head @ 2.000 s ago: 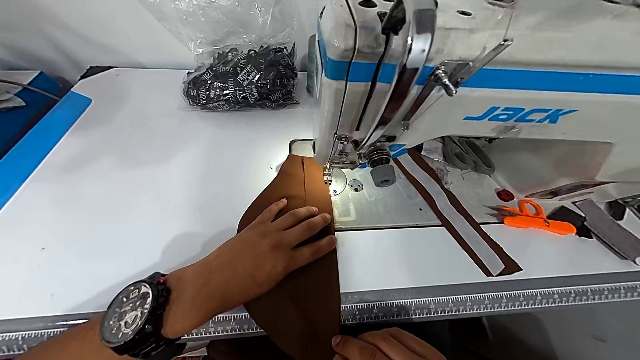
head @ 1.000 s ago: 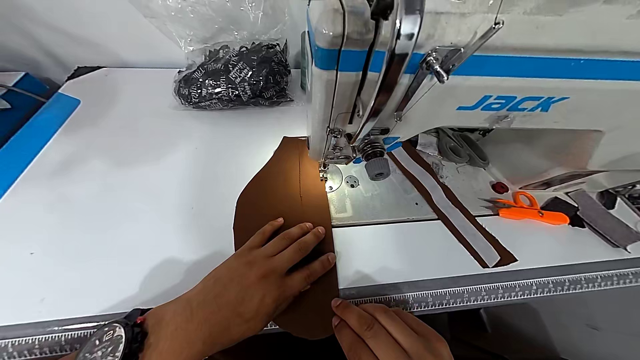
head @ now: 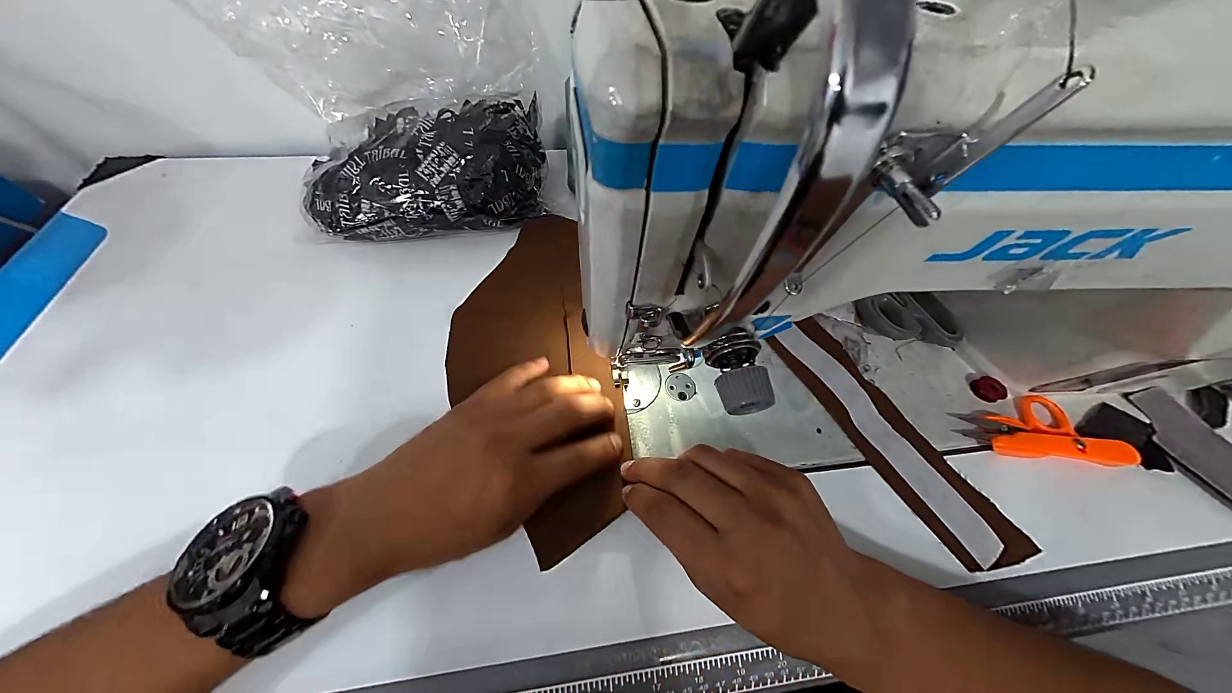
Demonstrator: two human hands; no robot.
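Brown fabric (head: pixel 510 327) lies on the sewing table, its right edge beside the presser foot (head: pixel 621 373) of a Jack sewing machine (head: pixel 866 231). My left hand (head: pixel 481 462), with a black watch (head: pixel 236 558) on the wrist, rests on the fabric with its fingers spread a little, just left of the foot. The fingertips of my right hand (head: pixel 741 539) pinch the fabric's right edge below the foot; the thumb is mostly hidden. A brown strip with a white band (head: pixel 895 452) lies at the right of the needle plate (head: pixel 643 390).
Orange thread snips (head: pixel 1068 448) lie at the right, near gray scissor handles (head: pixel 905 316) and a dark red object (head: pixel 988 388). A clear plastic bag of black printed labels (head: pixel 428 173) stands behind the fabric. A ruler tape (head: pixel 712 674) runs along the table's front edge.
The brown fabric has moved away from me past the presser foot. Both my hands have moved forward with it, and my right hand is now close to the needle plate.
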